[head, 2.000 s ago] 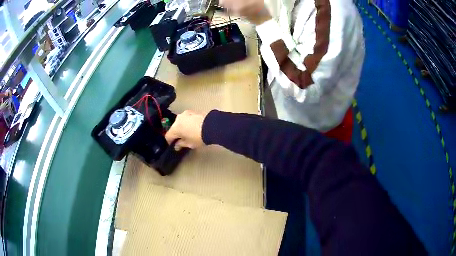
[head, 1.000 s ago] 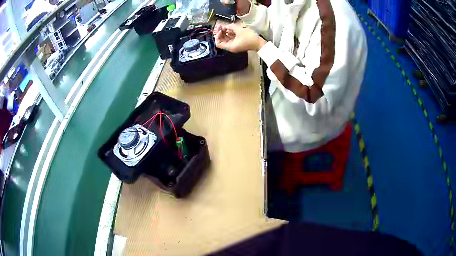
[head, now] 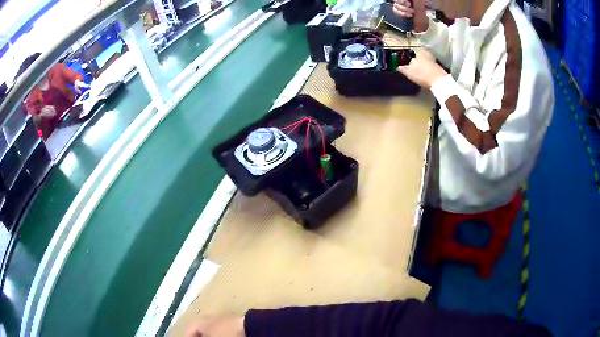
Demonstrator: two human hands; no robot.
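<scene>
An open black loudspeaker cabinet lies on the cardboard bench cover (head: 368, 197). Its front shell (head: 230, 153) rests tilted on the rear cabinet shell (head: 329, 204), overlapping the conveyor side. The shell holds a speaker driver (head: 263, 150) with a round silver magnet. Red wires (head: 309, 122) loop from the driver into the rear shell, beside a green round part (head: 325, 164). My right hand (head: 217, 327) is at the bottom edge, near the bench's conveyor side, well below the cabinet. The picture's edge cuts it off, so its fingers and any held thing are hidden. My left hand is out of view.
A co-worker in a white-and-brown jacket (head: 487, 99) sits on a red stool (head: 483, 237), hands at a second open cabinet (head: 375, 82). A black box (head: 325, 36) stands beside it. The green conveyor (head: 164, 191) runs along the left. Another person (head: 56, 99) is beyond it.
My right hand has left the rear shell's inside and come down to the bottom edge. The view has shifted, placing the cabinet further right. The co-worker's hand has lowered to the second cabinet.
</scene>
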